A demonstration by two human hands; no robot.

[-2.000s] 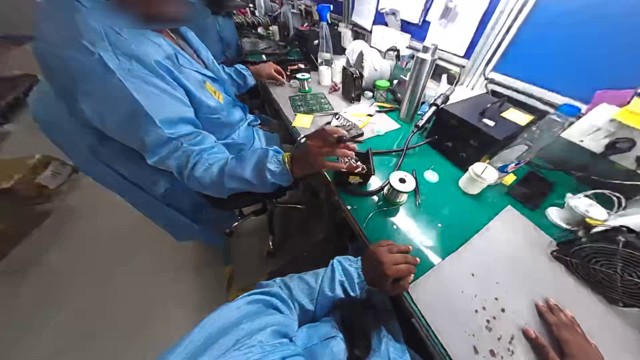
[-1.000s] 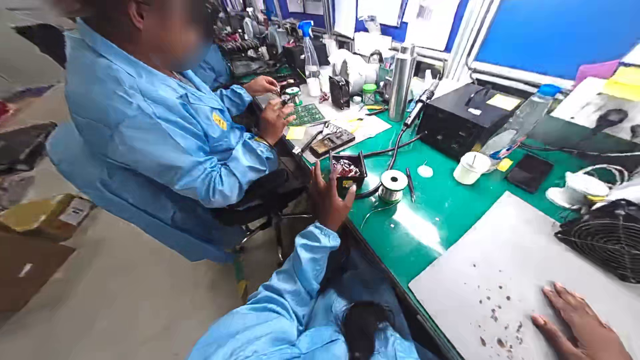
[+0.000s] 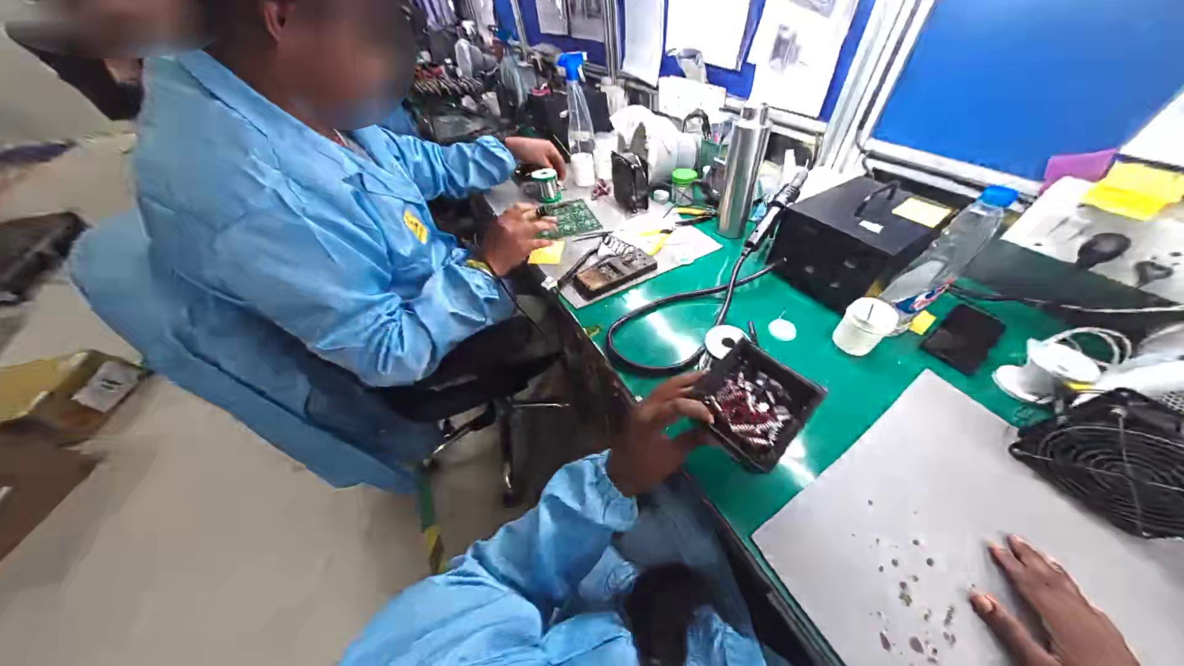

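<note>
My left hand (image 3: 657,430) grips the left edge of a small black tray (image 3: 760,407), tilted over the green mat, with many small red and silvery parts inside. Just behind the tray stands a spool of solder wire (image 3: 726,342), partly covered by it. On a white sheet (image 3: 888,481) at the right, my right hand (image 3: 1054,601) lies palm down with fingers spread, holding nothing. Small dark spots or bits (image 3: 906,587) are scattered on the sheet beside its fingertips.
A co-worker in a blue coat (image 3: 305,222) sits at the left, hands at a green circuit board (image 3: 575,217). Along the back stand a steel flask (image 3: 743,171), a black box unit (image 3: 856,236) and a plastic bottle (image 3: 953,250). A fan with a wire guard (image 3: 1110,458) is at the right.
My left hand reached to the black tray, took hold of it and brought it nearer to the white sheet. The co-worker's hand has drawn back from the tray to the circuit board.
</note>
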